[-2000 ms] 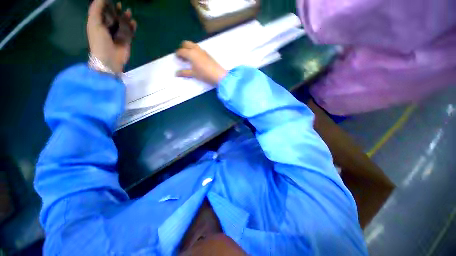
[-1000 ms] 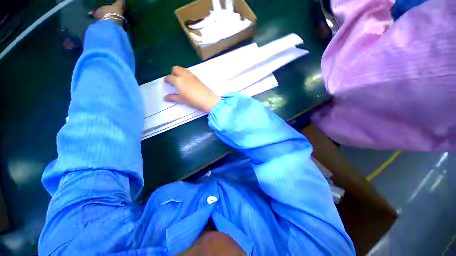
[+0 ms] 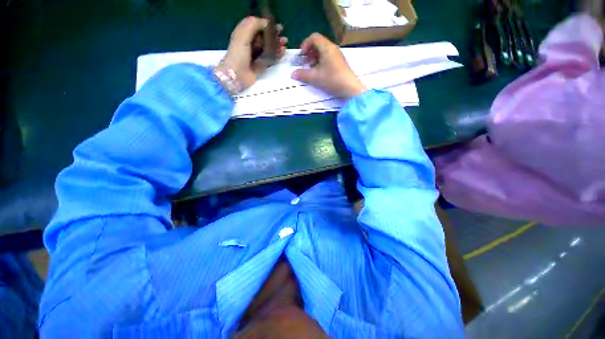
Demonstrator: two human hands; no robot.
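My left hand (image 3: 249, 49) is closed around a dark, elongated body, likely a clipper (image 3: 268, 33), held upright above the left part of the sheets. My right hand (image 3: 325, 66) is just to its right, with thumb and forefinger brought close together. Something small and pale seems to be at these fingertips, but it is too blurred to name. White label sheets (image 3: 391, 63) lie in a loose stack under both hands, with curled, cut ends at the right.
A small open carton (image 3: 375, 33) with white scraps stands behind the sheets. Several dark clippers (image 3: 507, 40) lie at the right of the dark green bench (image 3: 265, 155). A coworker's pink sleeve (image 3: 531, 139) is at the right. Below is grey floor with a yellow line.
My left hand has come back from the far left and now holds the dark body over the sheets. My right hand has lifted from the sheets towards it. The view has shifted.
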